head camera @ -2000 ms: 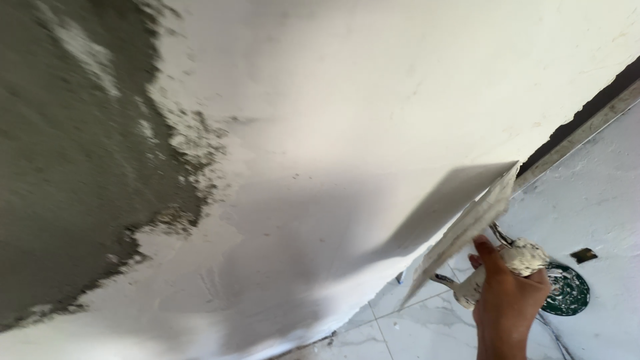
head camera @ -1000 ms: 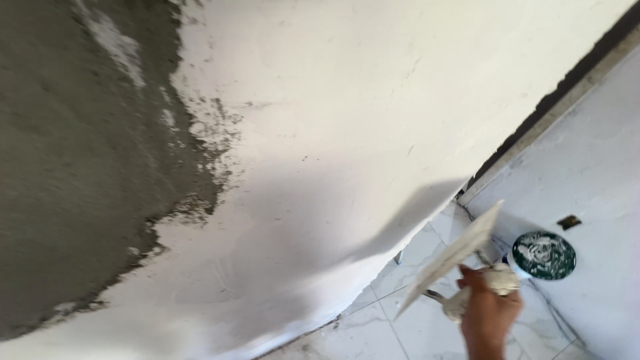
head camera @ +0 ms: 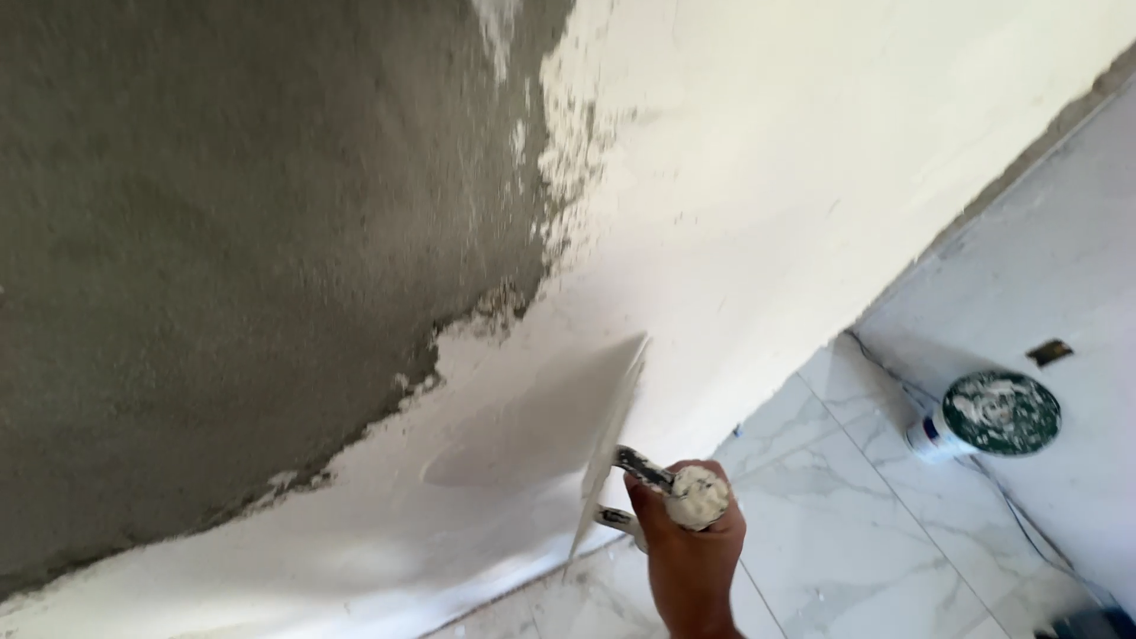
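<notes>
My right hand (head camera: 697, 550) is closed around the plaster-caked handle of a plastering trowel (head camera: 612, 444). The trowel's long flat blade is seen nearly edge-on, with its upper end at or close to the wall; whether it touches cannot be told. White plaster (head camera: 754, 222) covers the wall on the right and along the bottom, with a ragged border against bare grey cement render (head camera: 266, 248) at the upper left. A shadow of the trowel lies on the white coat, left of the blade. My left hand is out of view.
A white bucket with a plaster-smeared green lid (head camera: 1001, 413) stands on the marble-look floor tiles (head camera: 843, 532) at the right. Behind it, the adjoining wall (head camera: 1065, 240) has a small dark recess (head camera: 1050, 352). A cable (head camera: 1021, 524) runs along the wall's foot. A dark object sits at the bottom right corner.
The trowel in my right hand has moved left along the white plaster, away from the wall corner. The view has shifted, showing more grey render.
</notes>
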